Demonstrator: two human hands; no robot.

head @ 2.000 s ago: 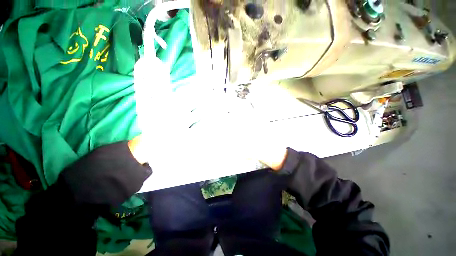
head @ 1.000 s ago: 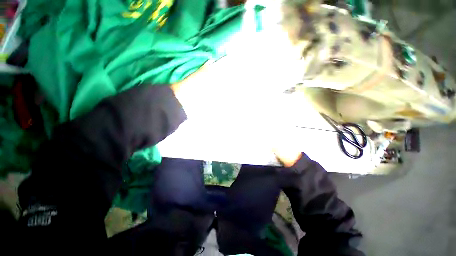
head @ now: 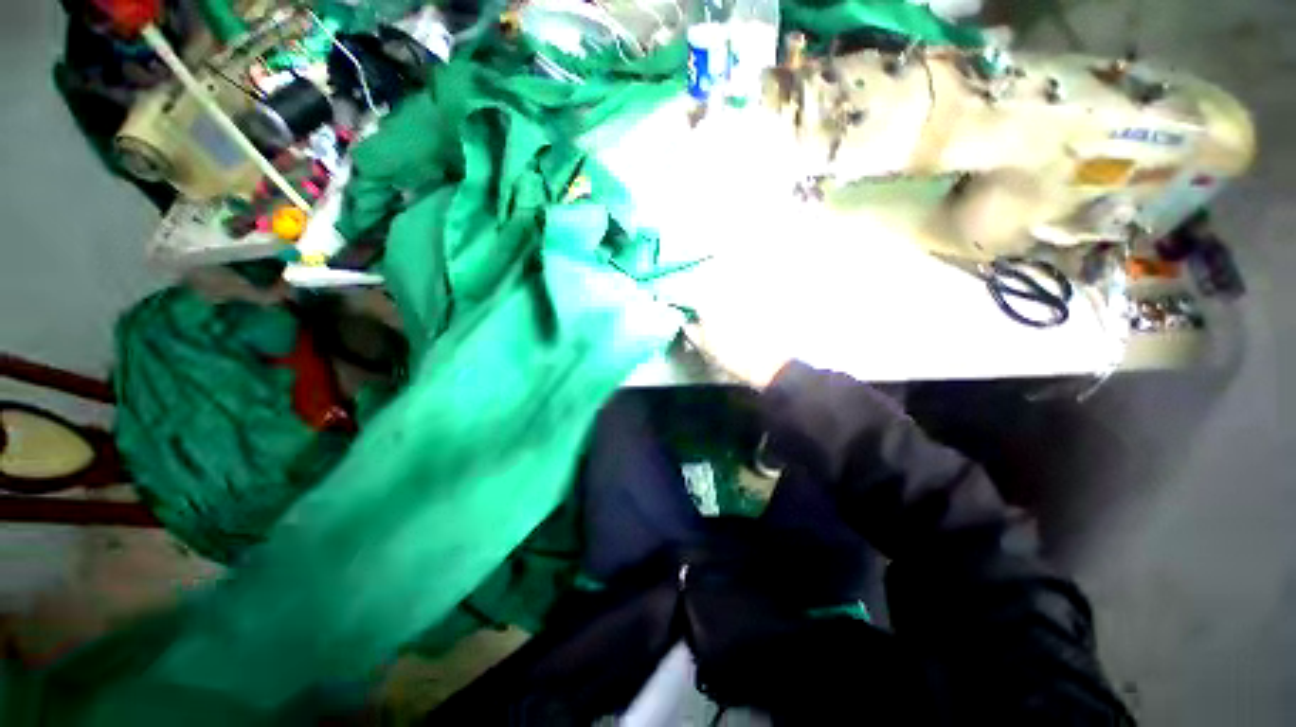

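Observation:
A long green cloth panel (head: 462, 440) stretches from the white table down to the lower left corner, where it is blurred and cut off by the picture's edge. My left hand is not in view. My right hand (head: 718, 351) is at the table's front edge, beside the panel's right side. Glare washes out its fingers, so its grip cannot be told. The cream sewing machine head (head: 1016, 135) stands behind. Its needle area is lost in glare.
Black-handled scissors (head: 1029, 293) lie right on the table (head: 881, 313). Small parts (head: 1165, 313) sit at its right end. A bottle (head: 706, 57) stands behind. More green cloth (head: 213, 412) is heaped at left, below another machine (head: 199, 135). A red-brown frame (head: 71, 504) stands far left.
The view has shifted, showing more on the left. The green panel has been drawn off the table towards the lower left. My left arm has gone out of view. My right hand remains at the table edge.

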